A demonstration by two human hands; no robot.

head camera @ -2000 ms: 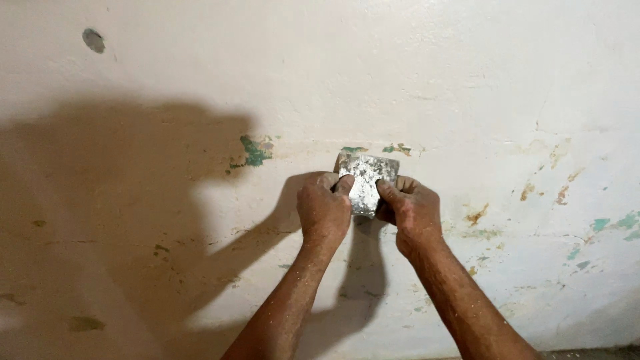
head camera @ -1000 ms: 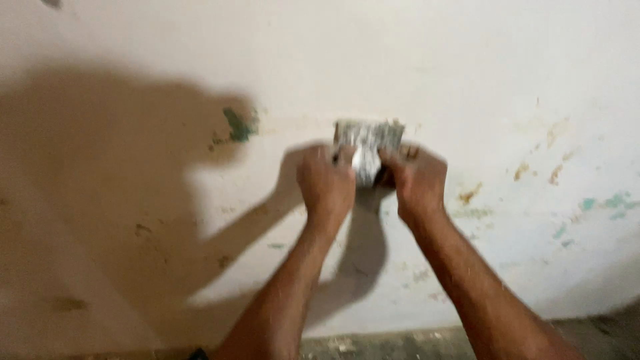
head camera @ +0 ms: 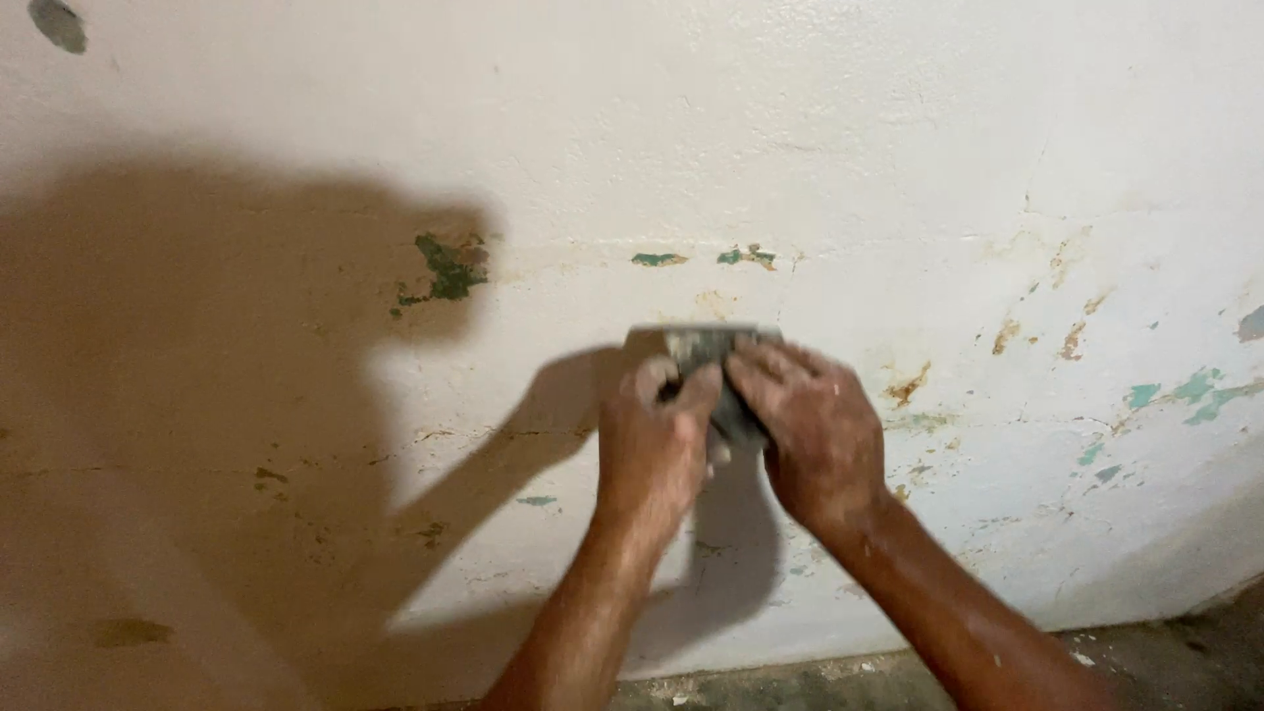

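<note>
Both my hands grip one flat scraper blade [head camera: 726, 346], dark and blurred, held near the wall in the middle of the view. My left hand [head camera: 657, 434] pinches its left side between thumb and curled fingers. The fingers of my right hand [head camera: 815, 425] lie across its right side. Behind it is a white painted wall [head camera: 612, 148], with green patches [head camera: 451, 272] where the paint has come off. Two smaller green spots [head camera: 659, 260] show just above the blade. Whether the blade's upper edge touches the wall cannot be told.
At the lower right, the rough floor [head camera: 820, 681] with pale flakes meets the wall. Rusty marks [head camera: 907, 385] and light green patches [head camera: 1200, 385] spread over the wall's right side. A grey oval spot [head camera: 57, 25] sits at top left. Shadows of my head and arms cover the left side.
The blade has moved down the wall, away from the small green spots it was beside two seconds ago. Its bright face showed earlier; now it looks dark. My right fingers now lie across it.
</note>
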